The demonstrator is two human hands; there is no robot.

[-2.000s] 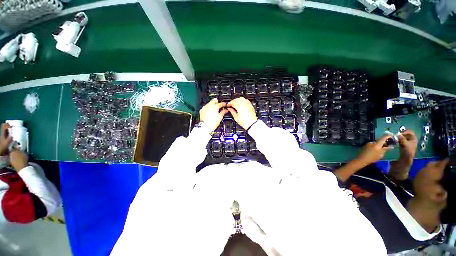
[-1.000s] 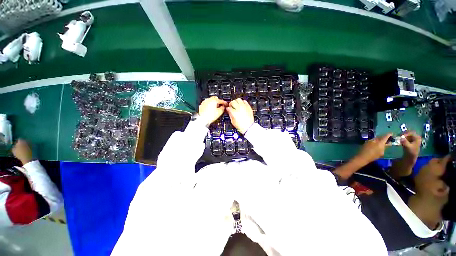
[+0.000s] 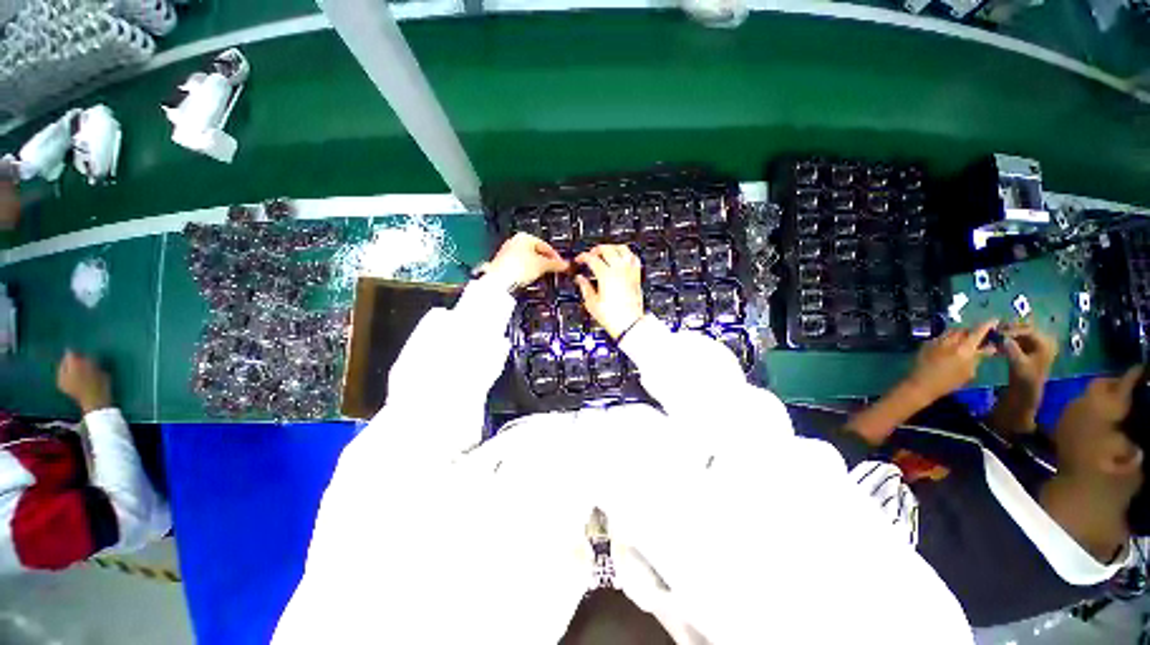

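Observation:
A large black blister tray [image 3: 687,365] lies in front of me, its pockets holding small dark modules with shiny rims. My left hand [image 3: 523,262] and my right hand [image 3: 610,285] are over the tray's left part. Their fingertips meet around a tiny dark part [image 3: 571,267], too small and blurred to make out. It seems pinched between the fingers of both hands. The fingers hide the pockets beneath them.
An open parts box [image 3: 366,347] stands left of the tray, partly under my left sleeve. Beyond it are wired modules [image 3: 259,328] and thin white cables [image 3: 401,250]. A narrower black tray [image 3: 851,330] lies right. People work on both sides; a grey post [image 3: 410,101] rises behind.
The view has shifted slightly. My left hand has drawn a little to the left and its fingers are straighter. The left neighbour's white housing has mostly gone out of view.

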